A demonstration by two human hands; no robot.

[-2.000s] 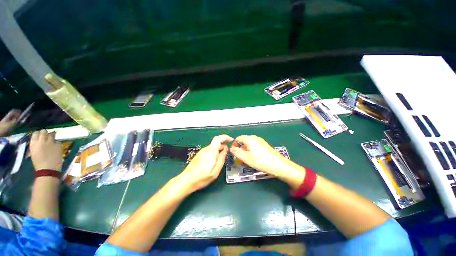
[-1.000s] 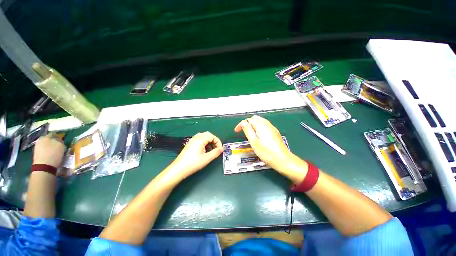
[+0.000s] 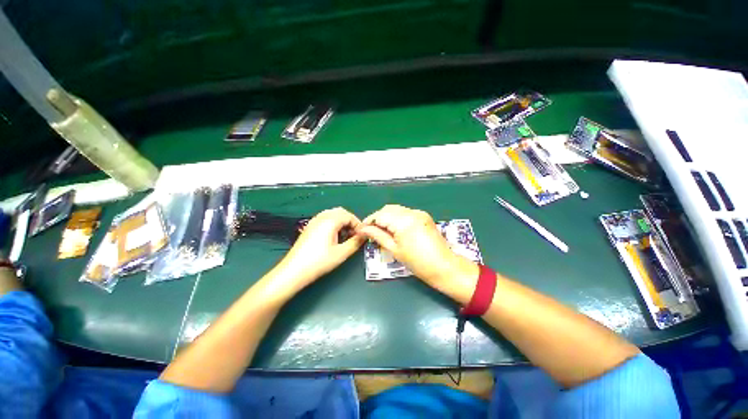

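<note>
My left hand (image 3: 325,239) is closed at the fingertips just left of a silvery phone frame (image 3: 464,236), which lies open side up on the bench. My right hand (image 3: 412,244) covers the frame's middle, and its fingertips meet those of my left hand. Anything pinched between them is too small or hidden to tell. A loose bundle of thin dark cables (image 3: 271,227) lies left of my left hand, partly behind it. A red wrist strap (image 3: 481,290) with a thin dark cord is on my right wrist.
Slim tweezers (image 3: 531,224) lie right of the work, near several phone frames (image 3: 537,169). A white slotted tray (image 3: 685,106) is at right. Clear bags (image 3: 193,233) and orange pieces (image 3: 79,232) lie left, near a taped pole (image 3: 105,147). A co-worker's blue sleeve (image 3: 29,335) is far left.
My right hand has moved left and its fingertips have met my left hand's, uncovering the frame's right end. The co-worker's hand has withdrawn left from the orange pieces. Belt units have shifted right.
</note>
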